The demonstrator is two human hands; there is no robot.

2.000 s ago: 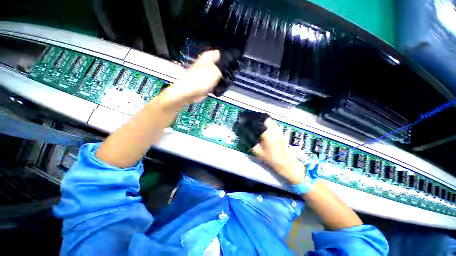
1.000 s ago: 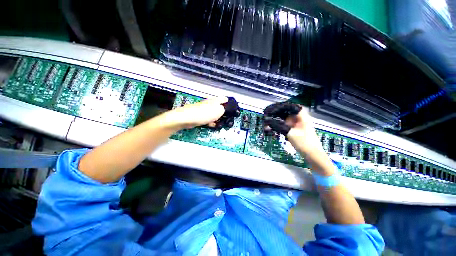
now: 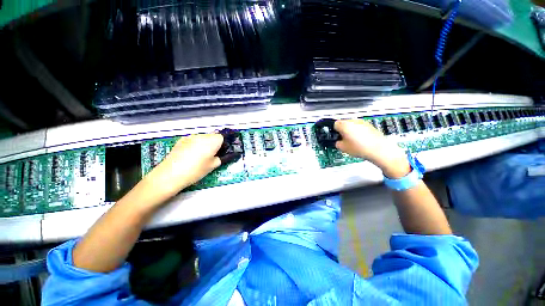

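Note:
Green circuit boards [image 3: 281,156] lie end to end in a long row between two white rails. My left hand [image 3: 200,156], with black finger cots, is down at a board left of centre. My right hand [image 3: 352,138], also with black finger cots and a light blue wrist strap [image 3: 405,180], is down at a board right of centre. The fingertips of both hands are bunched; whether they hold a small component cannot be told. Black components [image 3: 294,138] stand on the boards between the hands and on those to the right.
Clear component trays [image 3: 191,98] lie stacked behind the rail, with a grey sheet [image 3: 199,51] on top. A lower tray stack [image 3: 352,80] is to their right. A dark gap [image 3: 123,173] breaks the row at left. A blue coiled cord [image 3: 442,42] hangs at right. Blue clothing [image 3: 496,185] shows at far right.
The view has turned, so the rail runs more level and the trays appear further left. My hands have moved apart from each other, each now at a different board.

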